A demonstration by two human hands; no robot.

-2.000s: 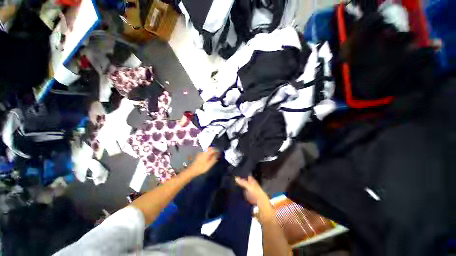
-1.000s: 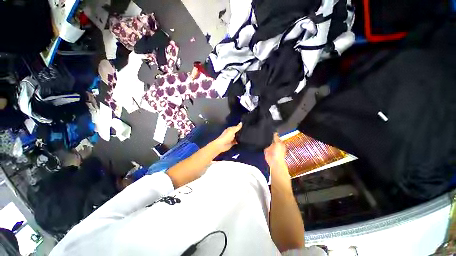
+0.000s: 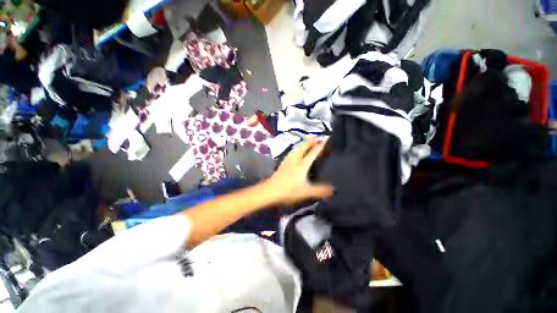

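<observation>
A black garment [image 3: 363, 177] with white bands at its far end is raised in front of me, over my lap and up to the black-and-white heap [image 3: 299, 116]. My left hand [image 3: 299, 174] is at its left edge, blurred, with fingers spread and thumb pointing right across the cloth. Whether it grips the cloth cannot be told. My right hand is not visible; the garment covers the area at the lower right. A grey-lined part with a small striped patch [image 3: 325, 251] hangs below.
A red crate [image 3: 449, 137] filled with black cloth stands at the right. A large black heap [image 3: 488, 232] with a small white tag lies at the lower right. Dotted printed fabric [image 3: 211, 131] and white pieces [image 3: 168, 107] lie on the floor at the left.
The black garment has come up from my lap and now spreads in front of me. My left hand has moved forward and opened wider. My right hand has gone out of sight.
</observation>
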